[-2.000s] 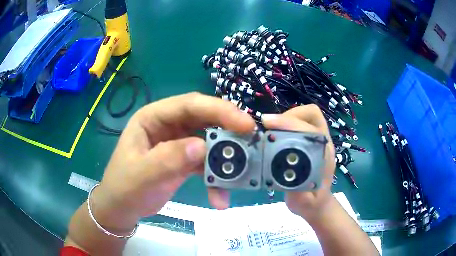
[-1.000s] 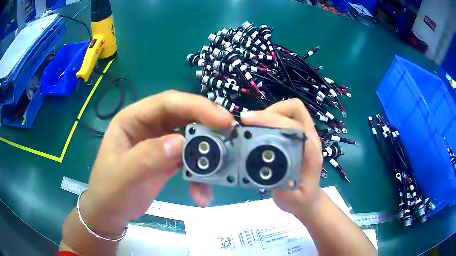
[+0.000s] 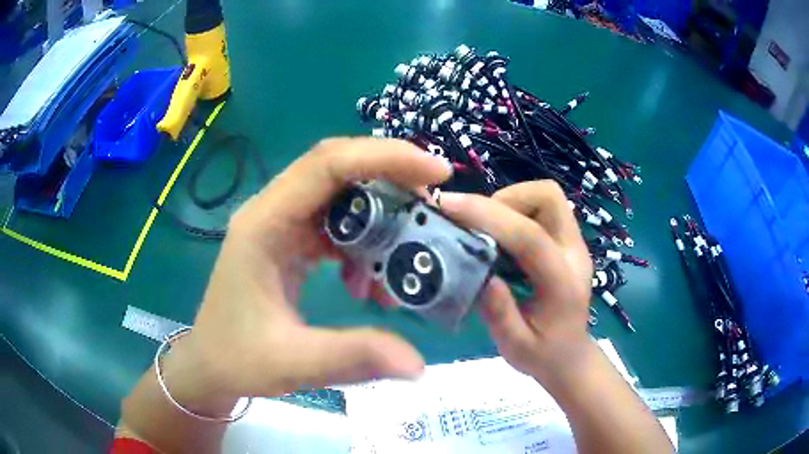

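Observation:
Two silver-grey circular connectors with square flanges and black two-contact faces are held side by side in front of me, tilted down to the right. My right hand (image 3: 541, 275) grips the right connector (image 3: 415, 274) at its right side. My left hand (image 3: 284, 266) has its fingers behind and over the left connector (image 3: 353, 215), with the thumb spread away below it. The cables behind the connectors are mostly hidden by my hands. A white drawing sheet (image 3: 470, 426) lies under my hands.
A harness pile (image 3: 497, 124) lies at centre back. A small harness bundle (image 3: 723, 310) lies beside a blue plastic bin (image 3: 754, 239) at right. A yellow heat gun (image 3: 206, 71), a black cord (image 3: 213, 182) and blue parts bins (image 3: 133, 120) are at left. A steel ruler (image 3: 151, 324) lies partly under the paper.
The connectors have turned from level and facing me to tilted down to the right. My left thumb has come off the left connector and spread downward. The camera view has shifted slightly.

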